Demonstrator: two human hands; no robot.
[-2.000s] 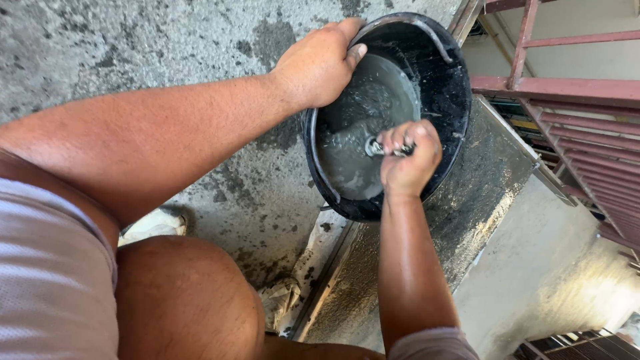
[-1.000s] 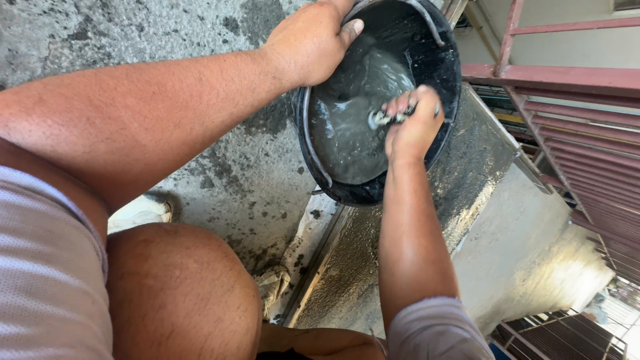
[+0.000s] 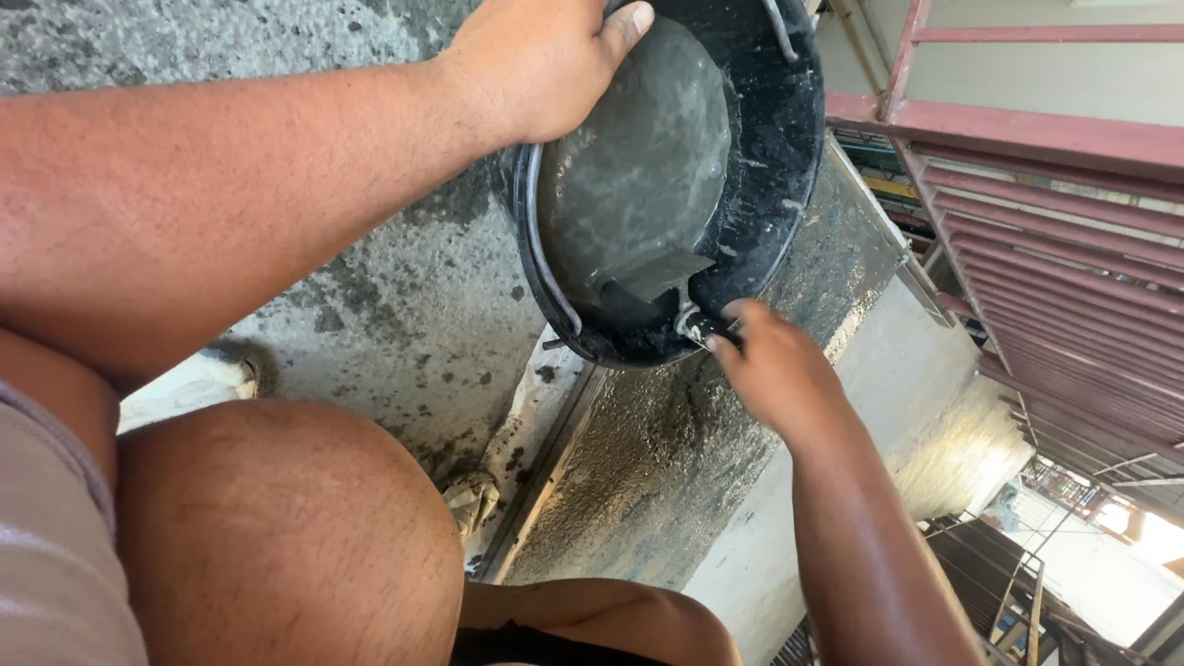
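My left hand (image 3: 546, 69) grips the rim of a black bucket (image 3: 772, 148) at its upper left. Wet grey cement mix (image 3: 647, 157) lies inside, and the bucket is tilted, with its metal handle (image 3: 546, 250) lying along the left rim. At the lower right rim my right hand (image 3: 772, 365) is closed around the dark handle of a trowel (image 3: 661, 276). The trowel's grey-coated blade is inside the bucket, at the edge of the mix; part of it may be under the surface.
A rough, spattered concrete floor (image 3: 388, 324) lies left of the bucket. Beyond a narrow ledge edge (image 3: 546, 462) runs a band of wet, rough mortar (image 3: 647, 462) beside a smooth pale surface (image 3: 888, 398). Reddish metal railings (image 3: 1064, 240) stand at the right. A shoe (image 3: 199, 384) shows at lower left.
My right hand has moved from over the mix to the bucket's lower rim, and the trowel's blade has come into sight. My left hand stays on the rim.
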